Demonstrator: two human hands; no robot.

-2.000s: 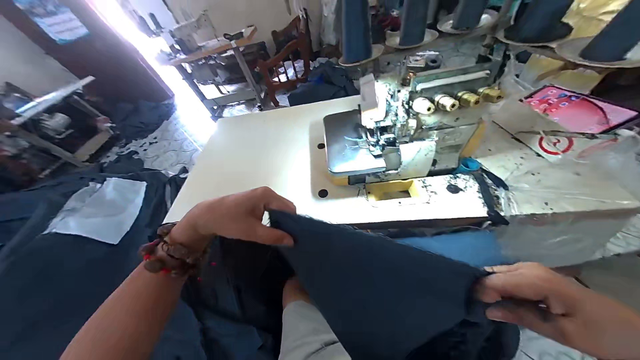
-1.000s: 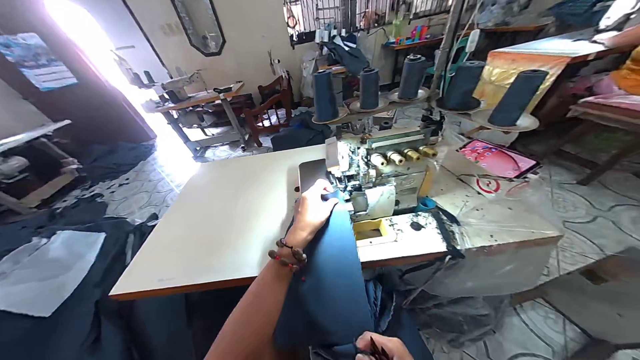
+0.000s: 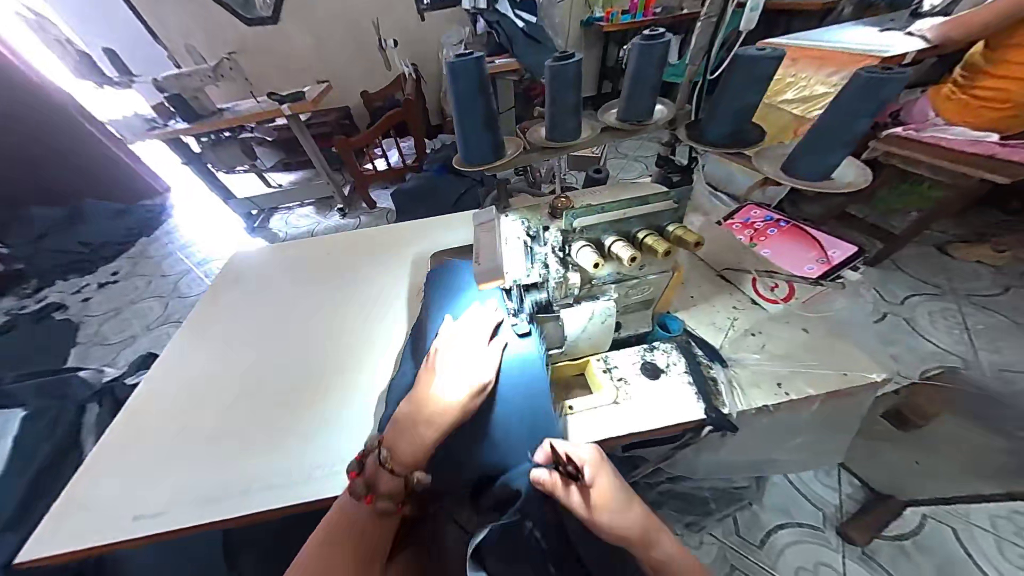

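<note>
An overlock sewing machine (image 3: 576, 272) stands on the white table, its presser foot lit by a lamp. Dark blue fabric (image 3: 512, 400) runs from under the foot down over the table's front edge. My left hand (image 3: 460, 364) lies flat on the fabric just left of the foot, fingers spread a little and pointing at the machine. At the table edge my right hand (image 3: 580, 484) pinches the fabric's right edge between thumb and finger. A small dark metal tool, perhaps thread snips (image 3: 566, 464), is also in the right hand. The needle itself cannot be made out.
Several cones of dark thread (image 3: 564, 96) stand on the rack behind the machine. A lit tablet (image 3: 792, 240) lies at the right. The white tabletop (image 3: 280, 360) reaches left. Beyond are a wooden chair (image 3: 388, 144), another sewing machine (image 3: 200, 88) and a person in orange (image 3: 984, 88).
Both hands held the fabric up before the table two seconds ago; it now lies under the machine's foot. Since one second ago, my left hand has come back slightly from the foot. The view has shifted.
</note>
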